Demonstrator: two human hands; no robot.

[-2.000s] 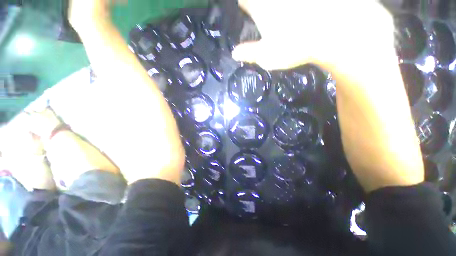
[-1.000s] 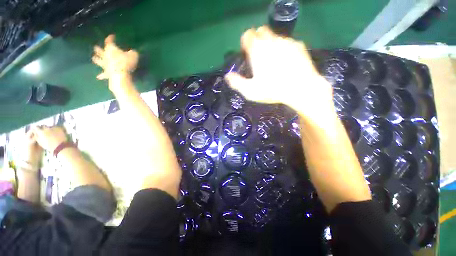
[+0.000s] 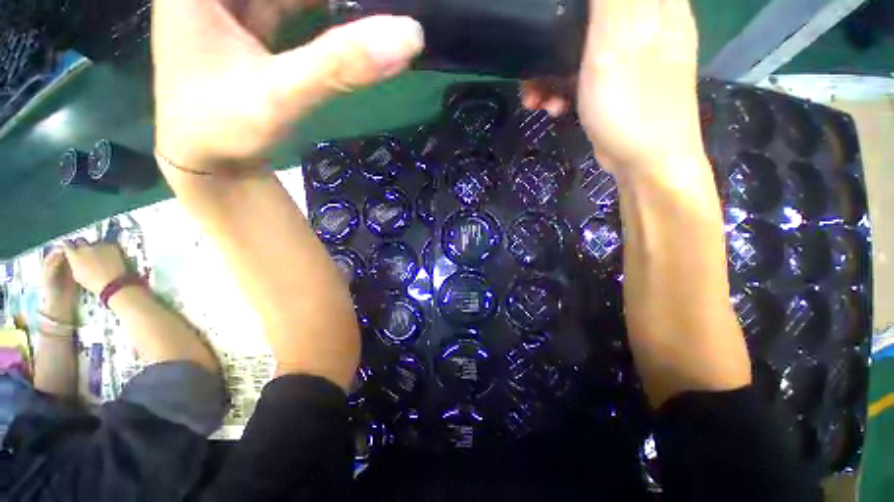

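Note:
A smooth black cylinder (image 3: pixel 500 37) lies sideways between my hands at the top edge of the view, above the far edge of the tray. My left hand (image 3: pixel 265 83) holds its left end, thumb along the near side. My right hand (image 3: pixel 637 83) is at its right end, with fingertips showing below it; the top of the hand is cut off. The glossy black blister tray (image 3: pixel 588 284) spreads below my forearms. Round black end faces with pale marks sit in rows in its left and middle part. Pockets on the right look like bare black domes or hollows; glare hides which.
A green conveyor belt (image 3: pixel 118 211) runs beyond the tray, with two black cylinders (image 3: pixel 108 162) lying at the left. Another person's hands (image 3: pixel 93 270) are over a paper-covered bench (image 3: pixel 255 377). A cardboard surface (image 3: pixel 877 186) lies at the right.
Both hands have moved to the top centre and now hold a black cylinder between them. The left hand came from over the belt. The cylinder standing beyond the tray is no longer seen there.

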